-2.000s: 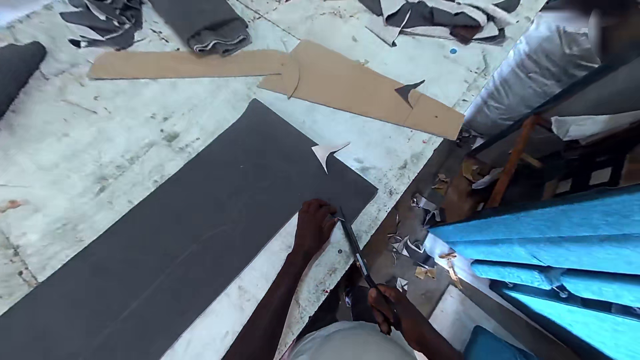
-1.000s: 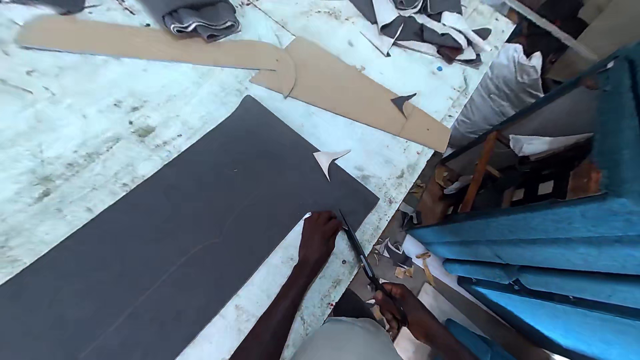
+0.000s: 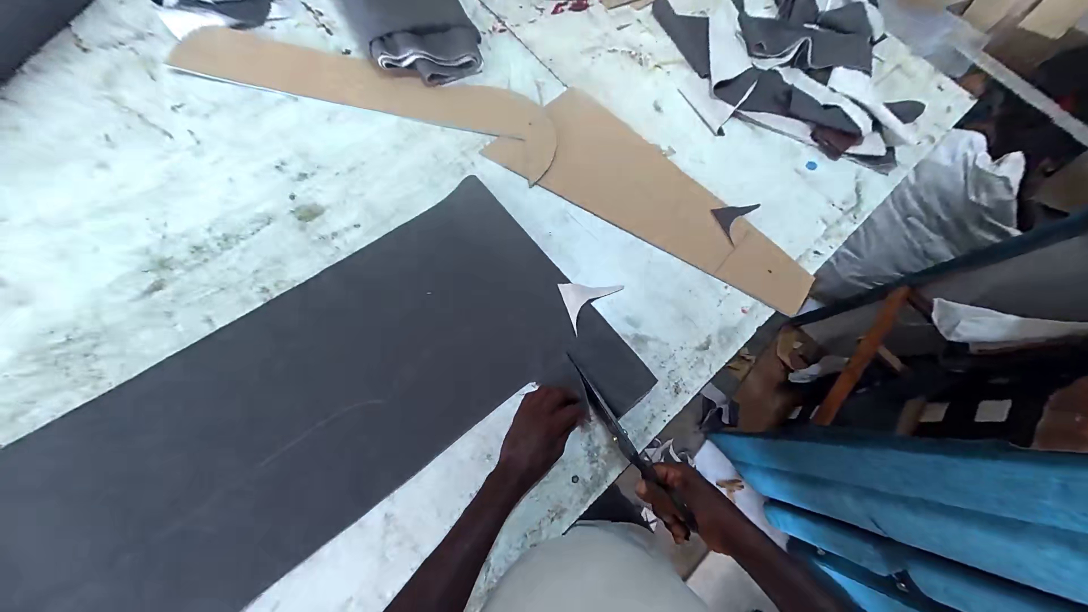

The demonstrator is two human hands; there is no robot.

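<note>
A large dark grey sheet of material (image 3: 340, 340) lies flat on the table, with a faint pale curved line on it. At its near edge my left hand (image 3: 544, 429) pinches the sheet, which shows a bit of white at the fingers. My right hand (image 3: 671, 501) grips the handles of long dark scissors (image 3: 616, 429), whose blades point up and left across the sheet's edge near its right end. A small pale three-pointed offcut (image 3: 582, 299) rests over the sheet's far right edge. A dark offcut (image 3: 733, 219) lies on the brown card pattern (image 3: 629, 187).
Another brown card pattern (image 3: 357, 85) overlaps the first. Folded grey material (image 3: 425, 47) and a heap of grey and white scraps (image 3: 790, 76) lie at the back of the stained white table (image 3: 170, 204). On the right are a silvery sack (image 3: 935, 221) and blue-covered furniture (image 3: 901, 501).
My right hand has moved the scissors' tips slightly farther over the sheet, while my left hand stays at its near edge. The view has shifted a little.
</note>
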